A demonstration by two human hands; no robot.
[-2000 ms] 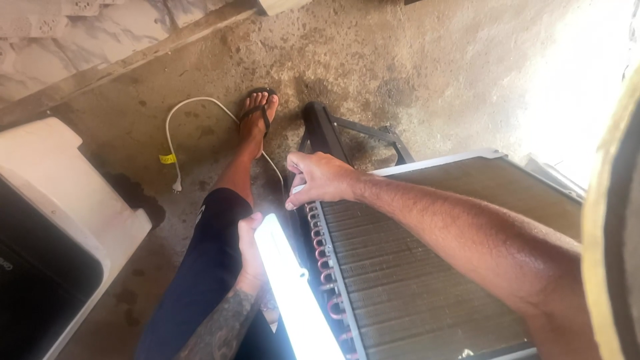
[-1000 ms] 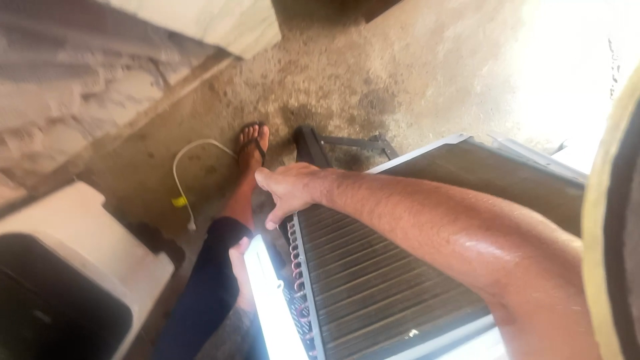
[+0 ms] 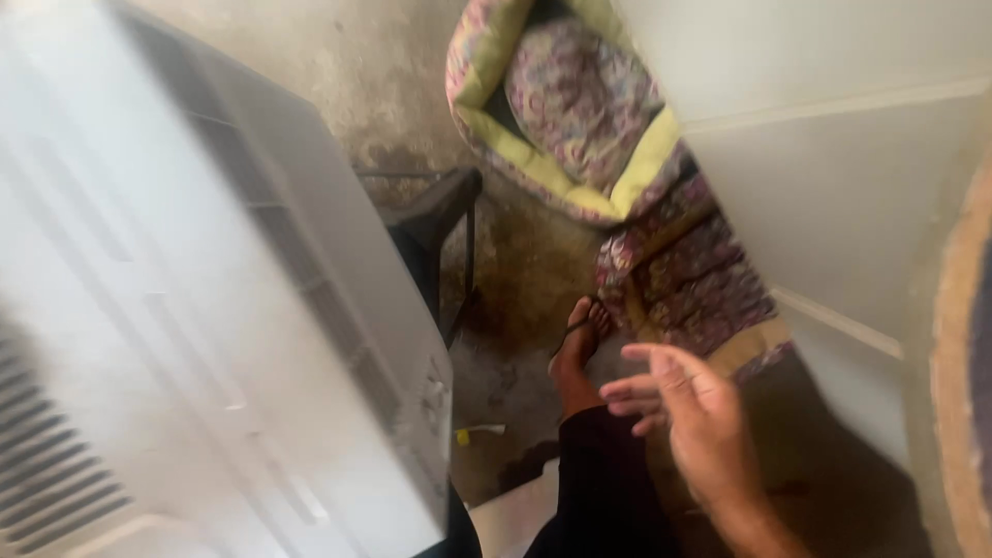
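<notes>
My right hand (image 3: 686,415) hangs in the air at the lower right, fingers apart and slightly bent, holding nothing. Below it are my leg in dark cloth and my sandalled foot (image 3: 577,341). A large white metal housing (image 3: 256,310) with vent slots fills the left side; it looks like the casing of an air-conditioning unit, and motion blurs it. Under its edge shows a black stand (image 3: 434,205). My left hand is out of view.
A flowered, padded pet bed (image 3: 573,101) with yellow trim lies on the stained concrete floor (image 3: 387,70), touching a darker patterned cushion (image 3: 690,271). A pale panelled surface (image 3: 837,178) spans the upper right. A plug with a yellow tag (image 3: 463,436) lies near my leg.
The view has swung far round. My right hand has left the finned coil's edge and its fingers have spread. My left hand, earlier at a bright white strip, has gone out of view.
</notes>
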